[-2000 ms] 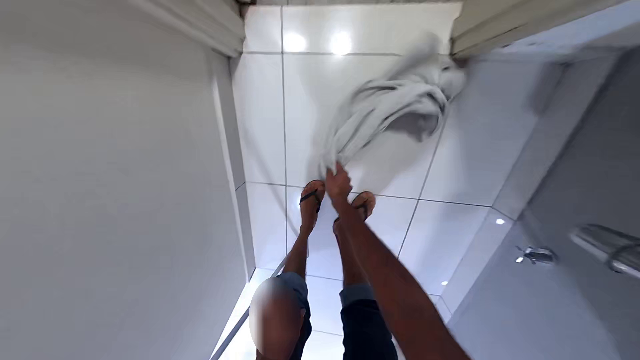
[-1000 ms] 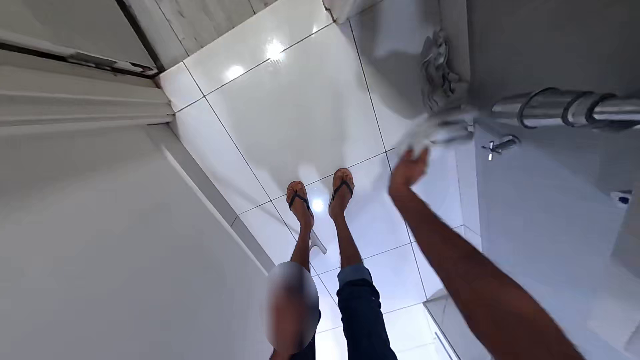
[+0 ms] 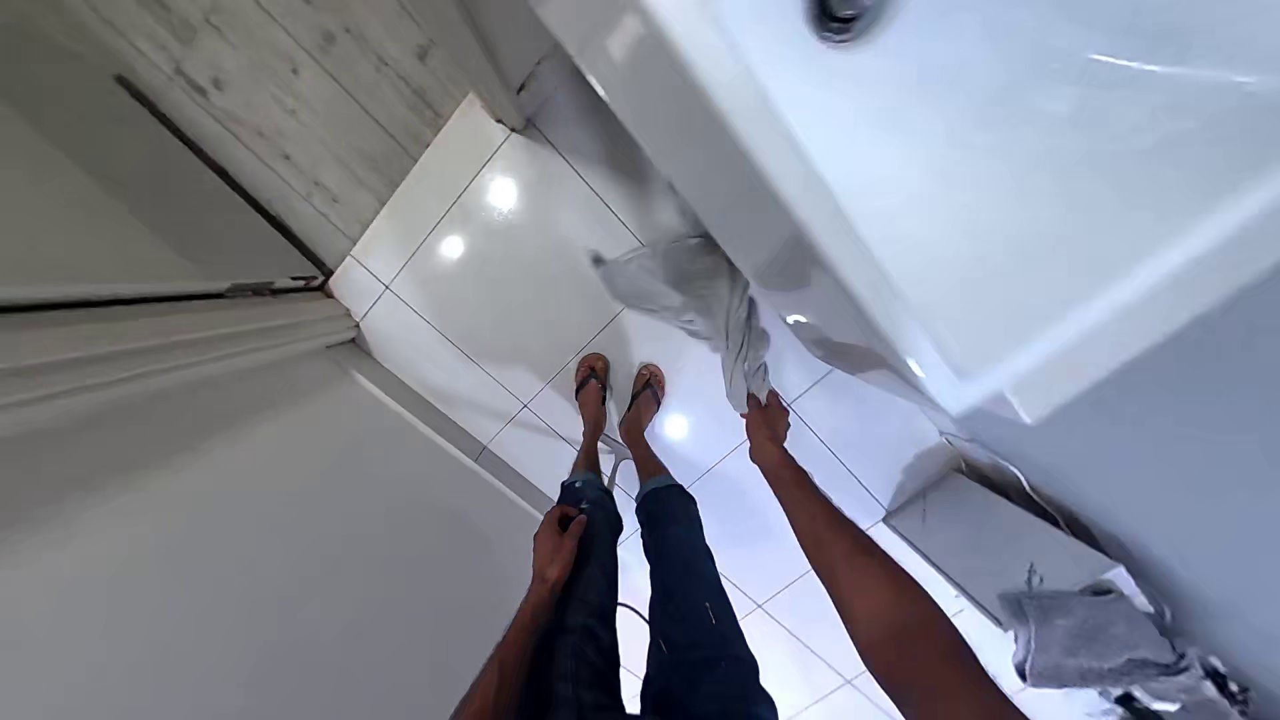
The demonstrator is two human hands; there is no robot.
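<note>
My right hand [image 3: 767, 425] is closed on one end of a long, light grey cloth [image 3: 700, 290], which stretches from it over the white floor tiles beside the side panel of a white basin or tub. The cloth's far end is blurred and reaches toward the middle of the floor. Bent over the thigh of my blue jeans, my left hand [image 3: 558, 545] rests near the knee with its fingers curled; no object shows in it. My feet in dark flip-flops [image 3: 591, 372] stand on the tiles, left of the cloth.
The white basin or tub [image 3: 800, 190] with a drain fills the upper right. A grey wall [image 3: 250, 520] runs along the left, near a door frame [image 3: 180, 330] and wood-look flooring [image 3: 300, 90]. At lower right, a grey towel [image 3: 1090, 638] lies by a boxed ledge [image 3: 990, 530].
The view has turned and shifted, bringing the white basin or tub into sight. My right hand still holds the cloth, which has swung to a different spot on the floor.
</note>
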